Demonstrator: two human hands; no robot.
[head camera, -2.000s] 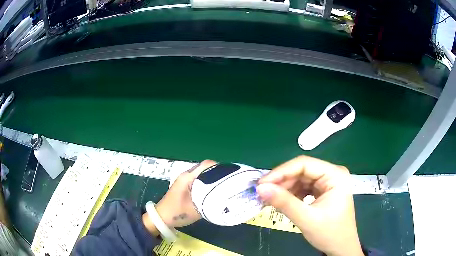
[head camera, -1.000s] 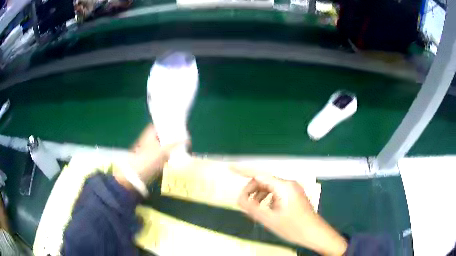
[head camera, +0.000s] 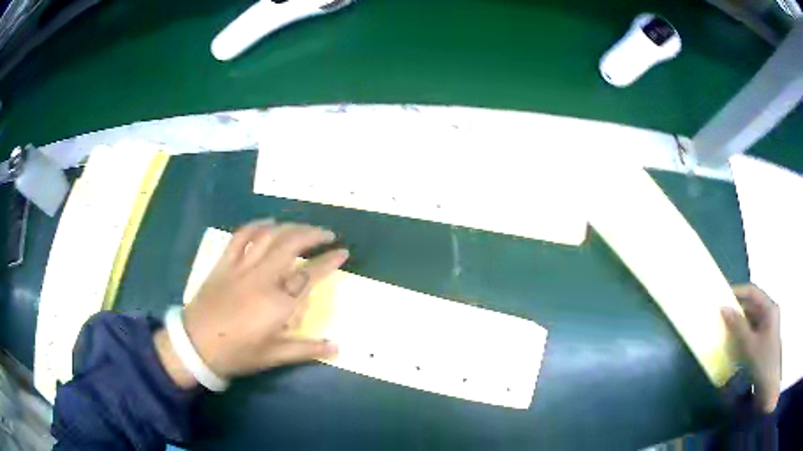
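Note:
My left hand (head camera: 255, 304) lies palm down with fingers apart on a pale label strip (head camera: 431, 339) on the dark green bench mat. My right hand (head camera: 759, 339), at the right edge, grips the lower end of a long yellowish strip (head camera: 660, 255). That strip slants up and left to the right end of a wide white label strip (head camera: 423, 172); whether they are joined is unclear. A white handheld device (head camera: 264, 28) lies on the green belt at the top, cut off by the edge. Print on the strips is mostly washed out.
Another white device (head camera: 643, 53) lies on the belt at upper right. More label strips (head camera: 88, 255) lie at left, beside a whitish bottle (head camera: 42, 181) and a dark flat object (head camera: 18, 231). A white sheet (head camera: 775, 229) and a grey post (head camera: 748, 110) stand at right.
My left hand has let go of the white device and come down onto a label strip. My right hand has moved far right and taken hold of a yellowish strip. The view has tilted down.

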